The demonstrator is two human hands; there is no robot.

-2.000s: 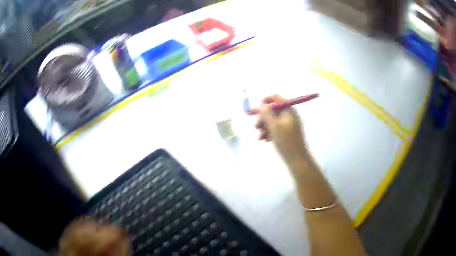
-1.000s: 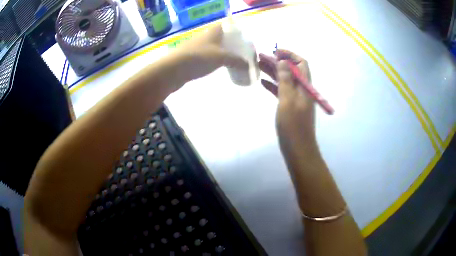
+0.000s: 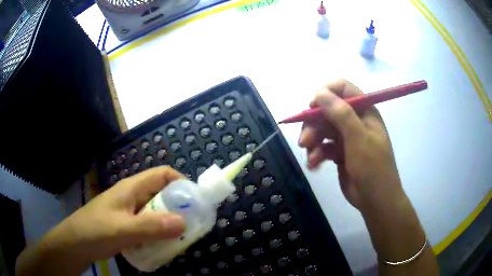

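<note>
My left hand (image 3: 132, 215) is closed around a translucent white squeeze bottle (image 3: 175, 223) with a pale cone nozzle and thin metal needle pointing up and right. My right hand (image 3: 356, 140) holds a slim red marker pen (image 3: 372, 98), its dark tip pointing left. The needle's end is close to the pen tip; I cannot tell whether they touch. Both ends are above the right edge of a black component tray (image 3: 296, 167). Rows of small silvery round metal parts (image 3: 220, 123) sit in its pockets. My left hand and the bottle hide the tray's lower left.
A small red-top dropper bottle (image 3: 322, 24) and a small blue-top one (image 3: 369, 43) stand on the white bench beyond my right hand. A black tray stack (image 3: 54, 102) is at the left. A fan base (image 3: 154, 15) is at the top. Yellow and blue tape lines mark the bench.
My left hand has come back from the far bench to above the tray with the squeeze bottle. The pen now points left, its tip beside the needle. The view has shifted, showing two small bottles.
</note>
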